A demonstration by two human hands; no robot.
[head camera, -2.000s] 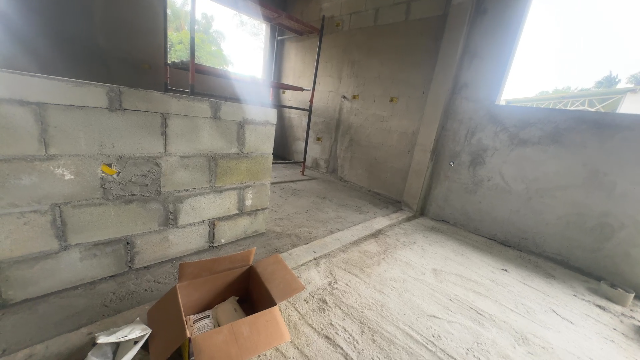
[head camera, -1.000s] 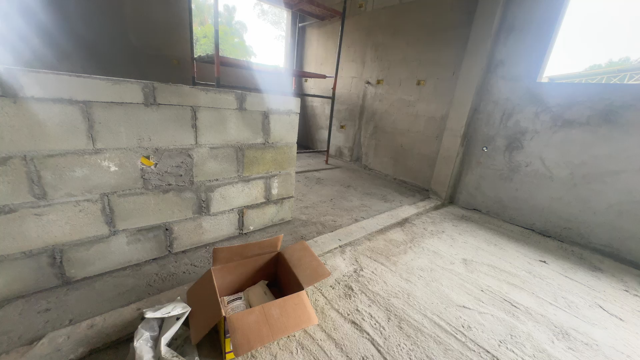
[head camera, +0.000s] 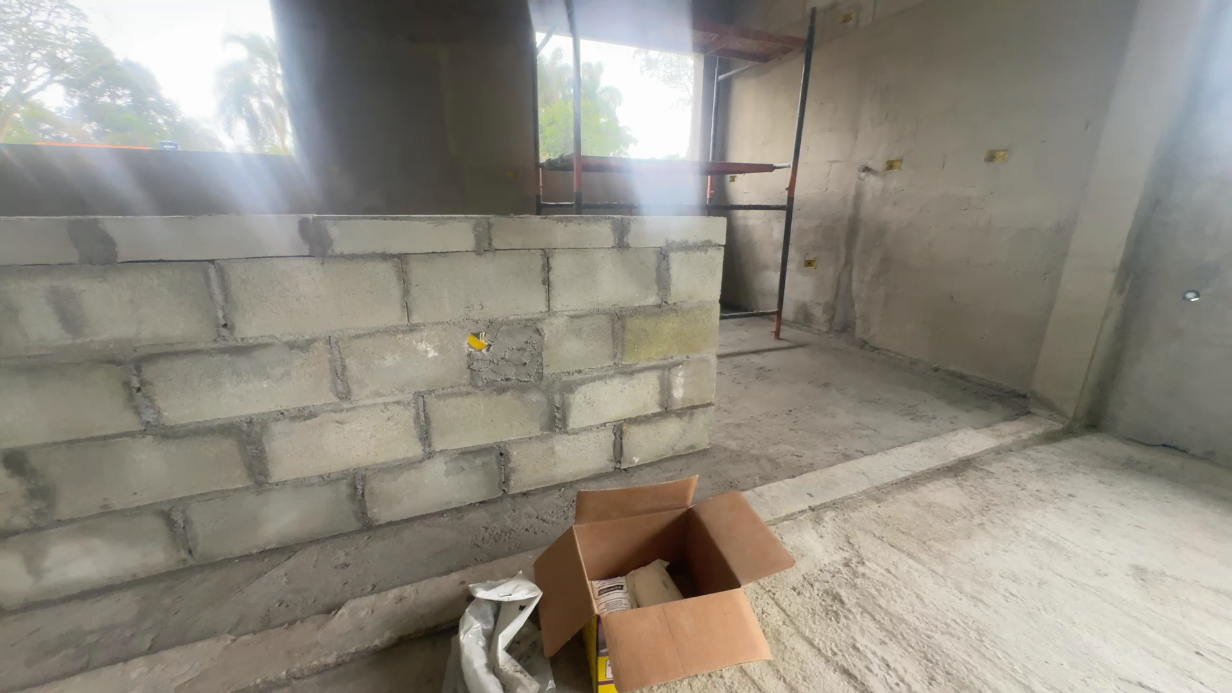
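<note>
Neither my left hand nor my right hand is in view, so what they hold cannot be told. A cardboard box with its flaps spread stands on the concrete floor at the bottom middle. Inside it lie a packet bearing print and a beige packet. Touching or close to the box's left side is a crumpled whitish plastic bag. Behind both runs a low concrete block wall, with a bit of yellow material set beside a mortar patch.
Metal scaffolding stands behind the wall's right end, before a window opening. A raised concrete strip crosses the floor toward a column at the right. Rough concrete floor extends right of the box. Yellow electrical boxes sit in the rear wall.
The view has swung left, bringing in more of the block wall and another window opening. The box and bag appear unmoved on the floor.
</note>
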